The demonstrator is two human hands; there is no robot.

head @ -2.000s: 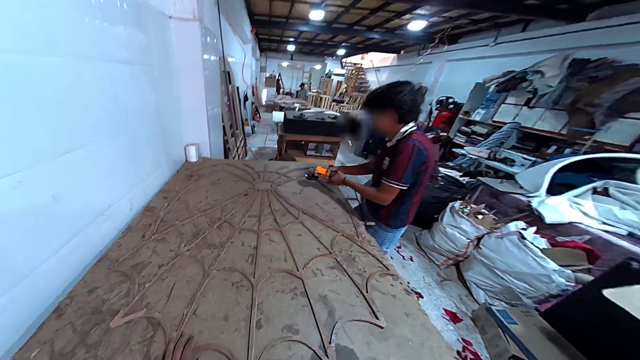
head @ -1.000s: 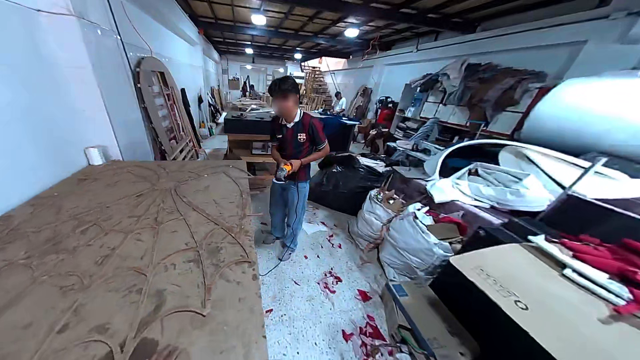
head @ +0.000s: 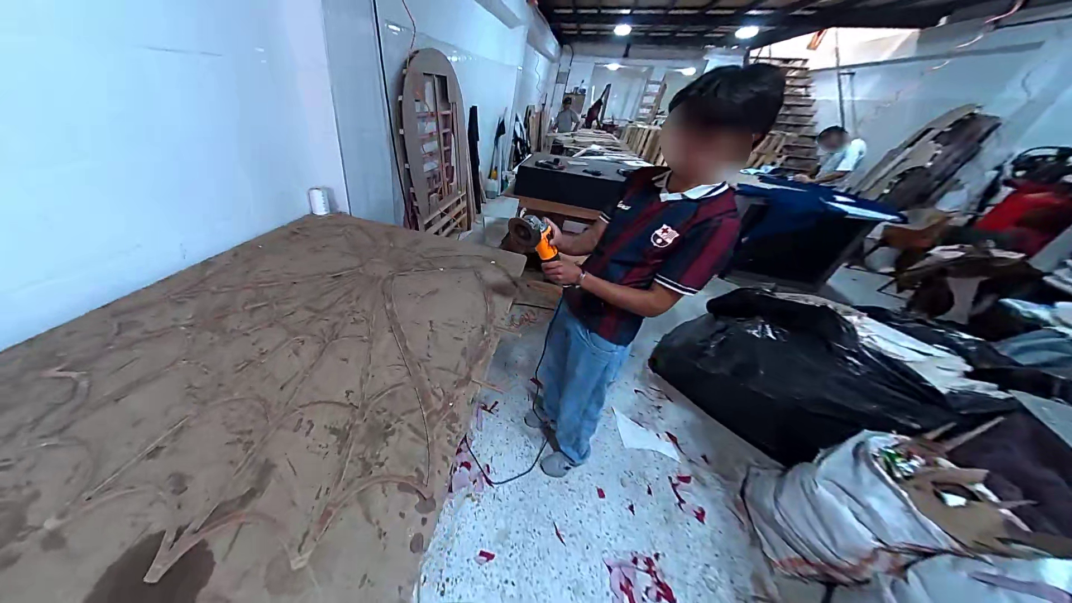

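Neither of my own hands shows in the head view. A large dust-covered panel [head: 276,352] lies flat at the left, with thin raised strips fanning out from its far end into curved shapes. Beside the panel's far right corner stands a person in a striped shirt and jeans, who holds an orange angle grinder [head: 544,243] with both hands. The grinder's disc points left, over the panel's corner, and a dark cord [head: 540,377] hangs from it to the floor. A white cylinder [head: 319,201] stands on the panel's far left corner, by the wall.
The speckled floor [head: 519,519] bears red scraps and a white sheet [head: 645,437]. A black plastic bag [head: 787,360] and stuffed white sacks [head: 846,511] lie at the right. An arched wooden frame [head: 431,142] leans on the left wall. Two more people are farther back.
The view has swung about. Two seconds ago the other person leaned over the panel with the grinder; now that person stands upright beside it. A hand at the lower edge then is out of view now.
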